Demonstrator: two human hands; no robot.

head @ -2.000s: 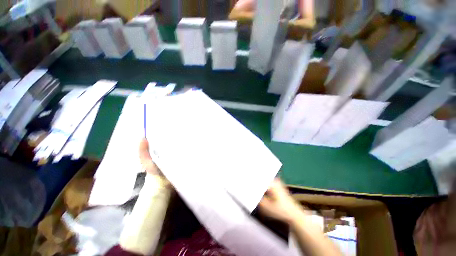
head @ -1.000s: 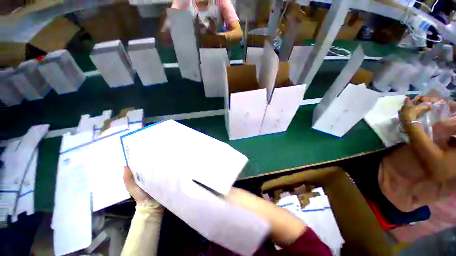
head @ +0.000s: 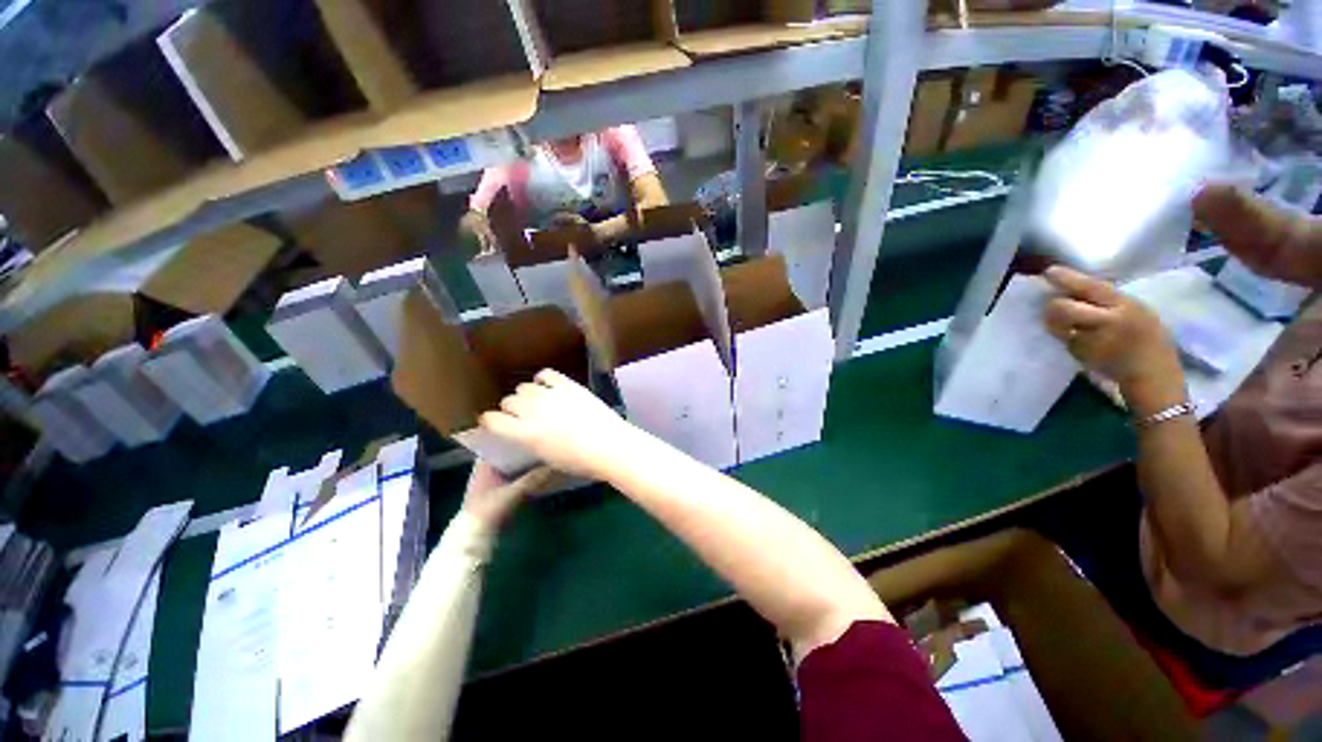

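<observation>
An open erected carton [head: 544, 341], brown inside and white outside, stands upright in front of me on the green bench, at the left end of a row of open cartons [head: 671, 399]. My right hand [head: 548, 420] grips its near edge from above. My left hand [head: 500, 490] is at its lower near side, below my right hand; its fingers are partly hidden by the carton and my right hand. Both forearms reach forward.
Stacks of flat blanks [head: 312, 587] lie at left. Closed cartons [head: 322, 334] stand behind them. A brown supply box [head: 1044, 623] is at lower right. A worker at right handles a clear bag [head: 1131, 174] over a carton. Another person sits opposite. A metal post [head: 879, 181] rises behind the row.
The carton has gone from my lap to the bench beside the open cartons and now stands open. Both hands have moved forward with it. The worker at right has raised a clear bag.
</observation>
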